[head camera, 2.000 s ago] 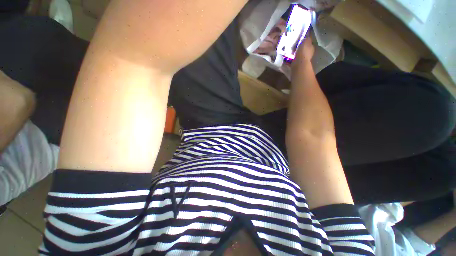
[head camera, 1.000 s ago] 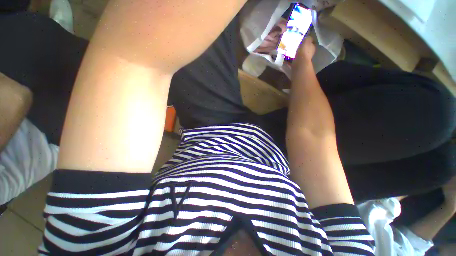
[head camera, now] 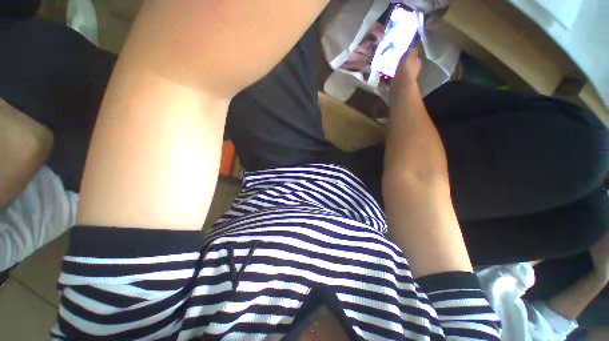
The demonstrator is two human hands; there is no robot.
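Note:
A smartphone [head camera: 396, 41] with a bright, glowing screen and dark edge is at the top, right of centre. My right hand [head camera: 409, 65] holds it from its lower right side, with the arm stretched forward. The screen content is too washed out to read. My left forearm runs up and out of the top edge, so my left hand is out of the picture. A translucent white plastic bag [head camera: 437, 70] with pinkish-red contents lies around and below the phone.
The wooden table edge [head camera: 497, 40] and its white covering [head camera: 567, 33] are at the upper right. Seated people's parts show on both sides: a bare arm [head camera: 23, 150] at left, an arm [head camera: 581, 293] at lower right. A small orange thing [head camera: 228, 158] is beside my left arm.
The picture on the phone screen has changed. My right hand and the phone have stayed in nearly the same place. The arm at the far left has shifted slightly.

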